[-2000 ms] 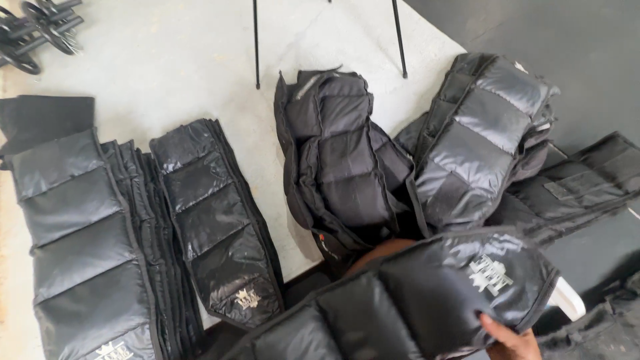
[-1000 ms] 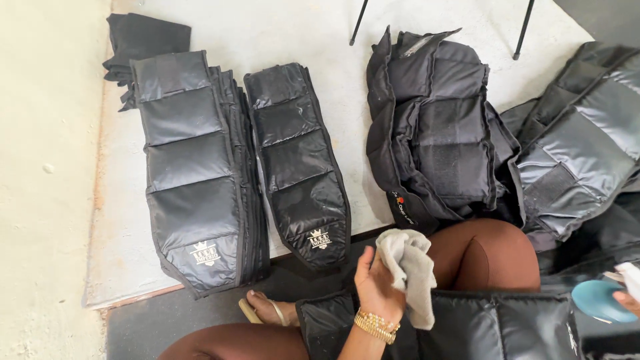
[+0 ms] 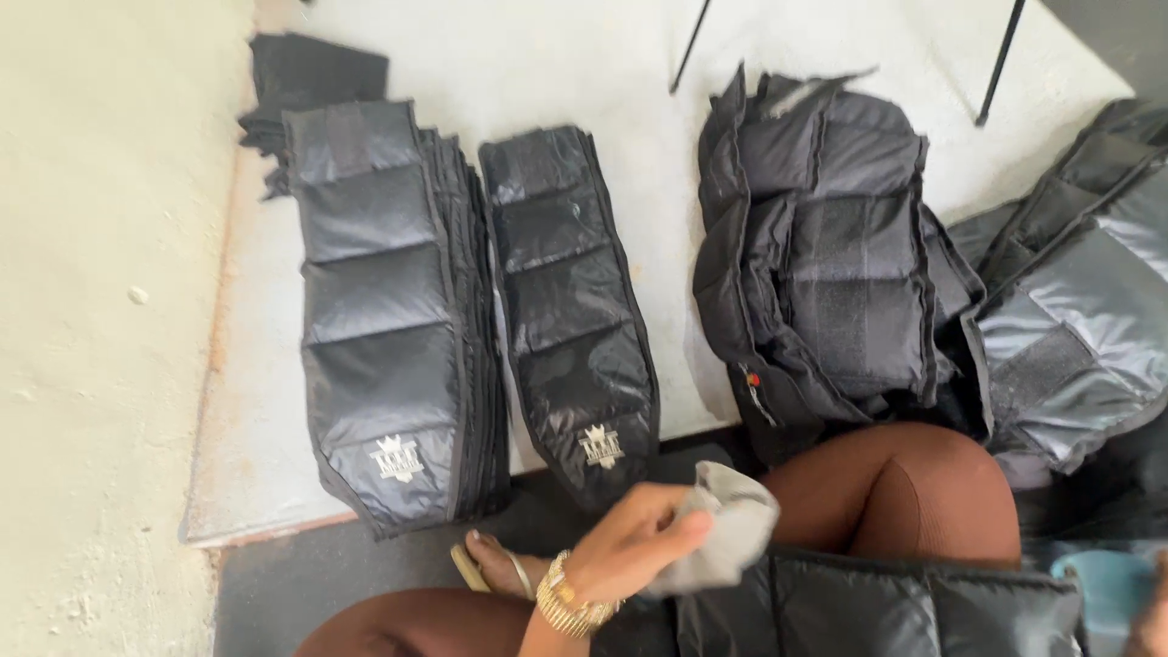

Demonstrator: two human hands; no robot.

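Note:
My left hand (image 3: 639,547), with gold bracelets at the wrist, grips a crumpled light grey cloth (image 3: 725,529). Just below and right of it, a quilted black padded panel (image 3: 849,602) lies across my lap. Only a blurred edge of my right hand (image 3: 1152,607) shows at the right border, beside a light blue round object (image 3: 1109,584); its fingers are mostly out of frame. Ahead on the left stands a stack of similar black padded panels (image 3: 379,301) with a pale crown logo, and next to it a smaller stack (image 3: 575,292) with the same logo.
Folded black padded pieces (image 3: 858,237) lie ahead of my knee, with more shiny black ones (image 3: 1077,319) to the right. Black cloth (image 3: 319,73) sits behind the left stack. Thin black stand legs (image 3: 999,64) reach the pale floor. A cream wall (image 3: 100,319) borders the left.
The view has swung left over these two seconds. The panel held up by a hand earlier now lies on my lap. The cloth in my left hand has turned from upright to tilted right.

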